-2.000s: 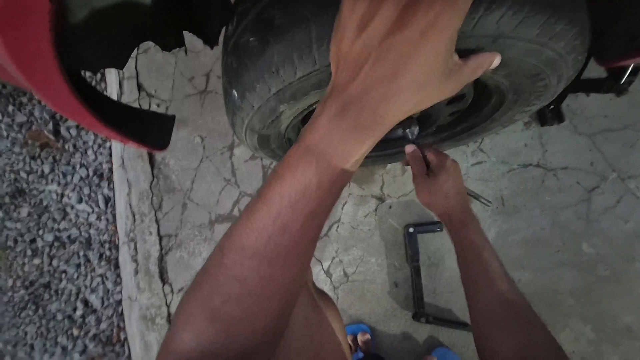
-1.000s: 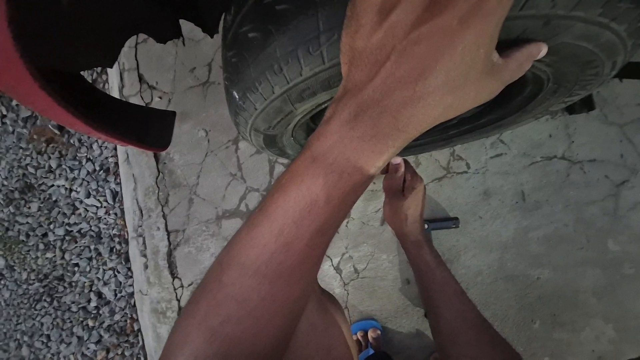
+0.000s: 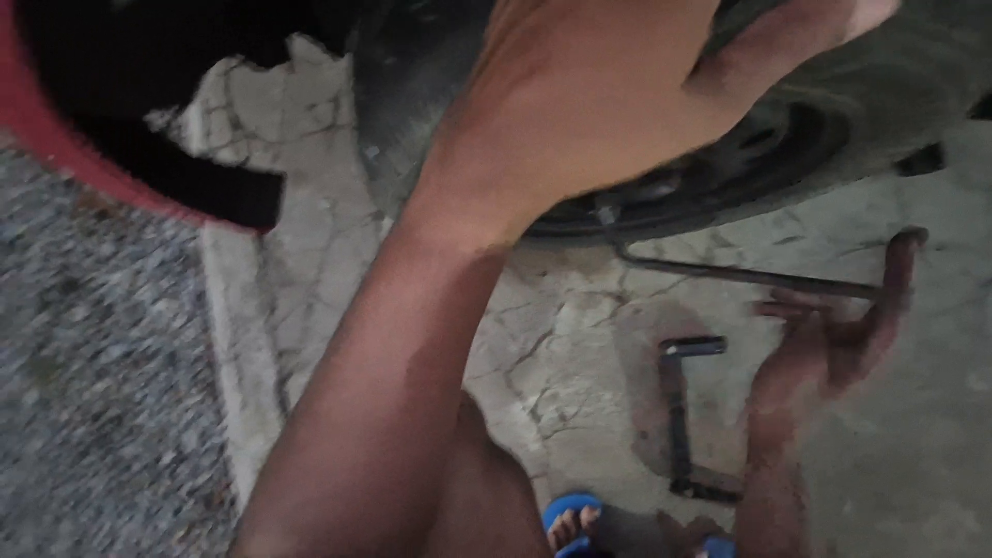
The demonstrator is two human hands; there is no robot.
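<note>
My left hand [image 3: 612,101] lies across the tire [image 3: 411,101], thumb spread, its fingers cut off by the top edge. Below its wrist, an L-shaped lug wrench [image 3: 736,273] has its socket end at a lug position in the dark wheel rim [image 3: 806,155]. The wrench's long arm runs out to the right. At that far end is my right hand [image 3: 845,333], blurred, fingers apart, the rod's tip against the finger side. A black cranked handle [image 3: 679,418] lies on the concrete left of my right forearm.
A red body panel [image 3: 46,139] with a black lining curves in at upper left. Gravel [image 3: 101,372] borders a concrete curb [image 3: 240,333] on the left. The concrete floor [image 3: 573,372] is cracked. My foot in a blue sandal [image 3: 572,521] shows at the bottom.
My right hand has moved right, away from the wheel, to the wrench's far end. The wrench's long arm now shows plainly. My left hand stays across the tire.
</note>
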